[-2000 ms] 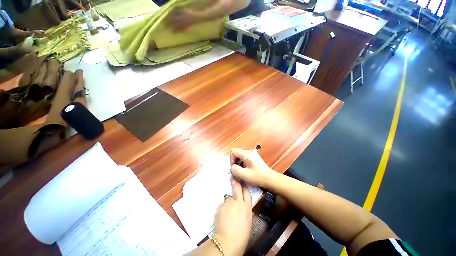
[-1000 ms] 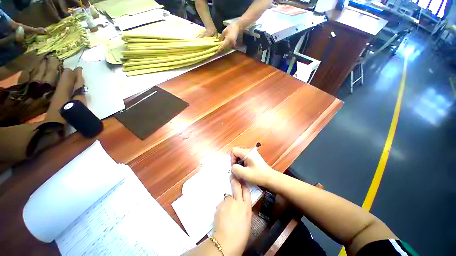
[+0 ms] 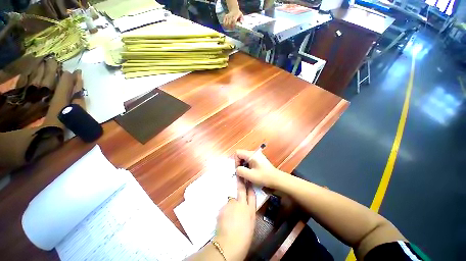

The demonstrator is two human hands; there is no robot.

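Note:
A white paper pattern (image 3: 204,200) with a notched outline lies near the desk's front edge. My right hand (image 3: 257,168) holds a thin pen (image 3: 259,151) over its right part, the dark end pointing up and away. My left hand (image 3: 237,216) lies on the pattern with fingers stretched towards the pen hand; it grips nothing that I can see. The pen's tip is hidden by my fingers. Left of the pattern lies a thick stack of record sheets (image 3: 120,224) with handwritten lines, its top pages curled back to the left.
A dark flat rectangle (image 3: 155,116) and a black rounded object (image 3: 80,123) lie beyond the sheets. A brown leather pile (image 3: 38,97) is at the left. Yellow-green layered pieces (image 3: 176,53) are stacked at the far end. An open drawer (image 3: 273,224) is under the front edge. A person's hand (image 3: 233,19) shows beyond.
The other person has let go of the yellow-green pieces, which now lie stacked, and has moved back to the adjoining table. My hands and the pen have barely moved.

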